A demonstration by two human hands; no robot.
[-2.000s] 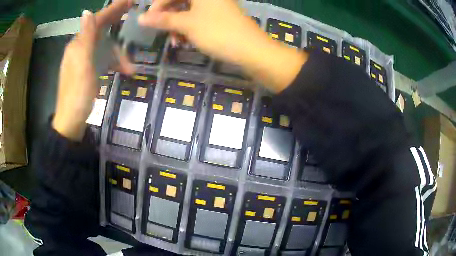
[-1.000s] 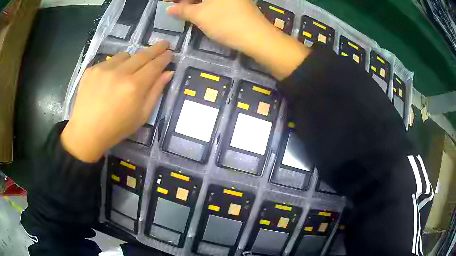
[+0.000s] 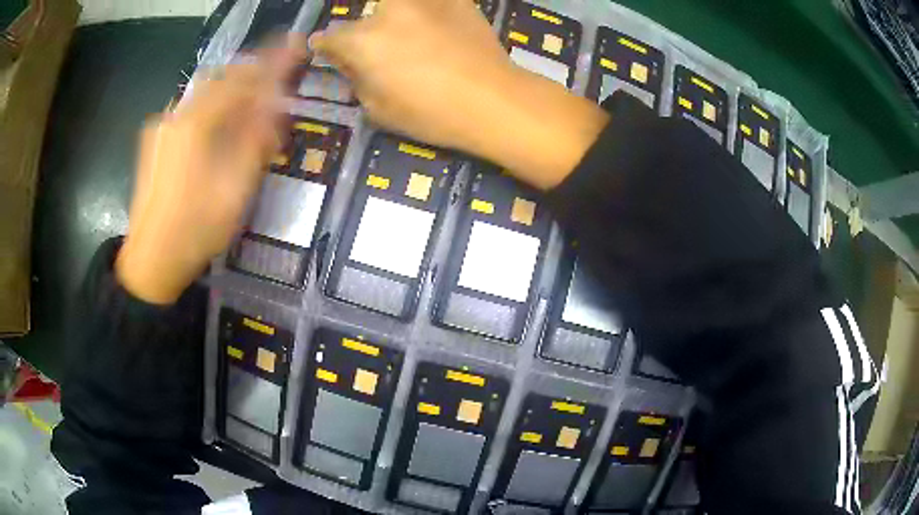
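The milky plastic tray holds rows of black phone-like frames with yellow strips and a copper-coloured square. Grey adhesive pieces lie on the frames, some white with glare. My right hand is over the top row at upper left, its fingertips bunched near a frame. Whether it pinches anything is hidden. My left hand is blurred, over the tray's left edge, with its fingertips near the right fingertips. I cannot see whether it holds something.
The green-topped bench shows left of the tray and behind it. A cardboard box edge stands at the far left. Brown cardboard shows at the far right. My right sleeve covers several frames on the right.
Since one second ago my left hand has lifted and drawn left, uncovering a middle-row frame. My right hand has shifted slightly left and down. Two seconds ago a grey piece showed between the hands.
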